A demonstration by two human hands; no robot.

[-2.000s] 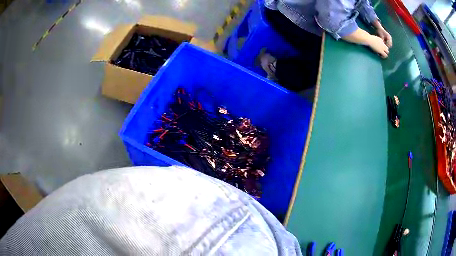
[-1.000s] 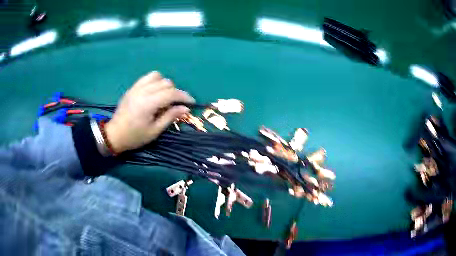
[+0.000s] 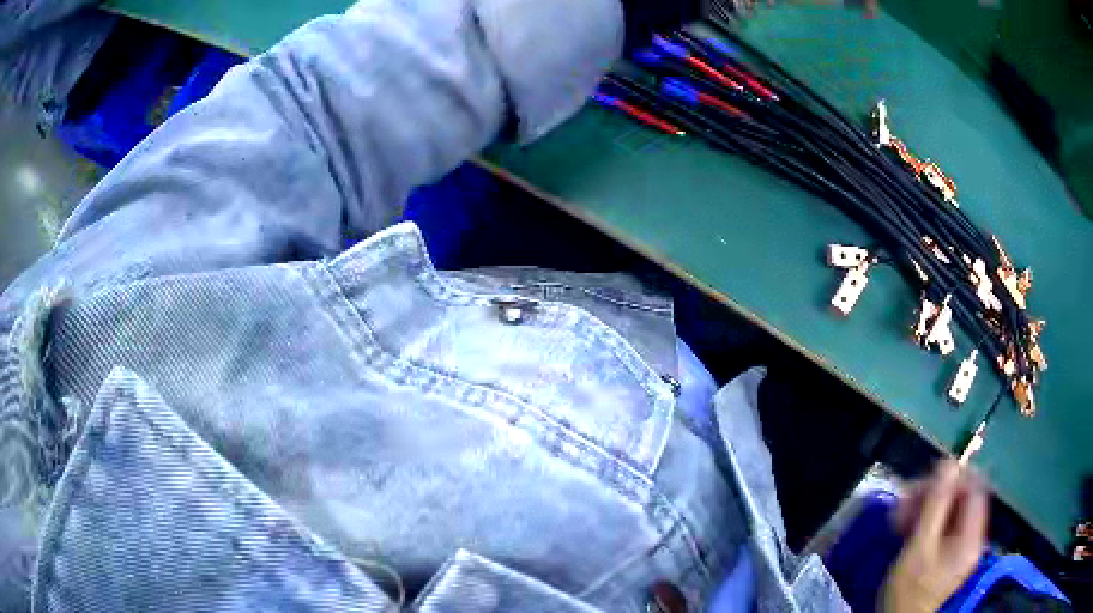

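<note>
Black cable leads (image 3: 863, 180) lie in a long bundle on the green work surface (image 3: 707, 228). Their blue connectors (image 3: 683, 90) and short red sections are at the upper end, the copper terminals (image 3: 985, 287) at the lower right end. A few terminals (image 3: 849, 278) stick out beside the bundle. My left sleeve reaches to the dark cuff (image 3: 662, 14) at the top edge; the left hand itself is out of the picture. My right hand (image 3: 941, 527) is blurred at the lower right. Its fingertips are at a single terminal (image 3: 972, 444) near the surface's edge; whether they grip it is unclear.
My denim jacket (image 3: 527, 371) fills much of the lower left and middle. Blue plastic (image 3: 1019, 581) shows by my right hand, and more blue (image 3: 456, 210) below the surface's edge. Part of another denim-like garment (image 3: 54, 60) is at the top left. Small copper pieces (image 3: 1082, 541) are at the right edge.
The view has swung and tilted towards my body. My left hand, earlier over the bundle with a lead at its fingers, has left the picture. My right hand has come in at the lower right.
</note>
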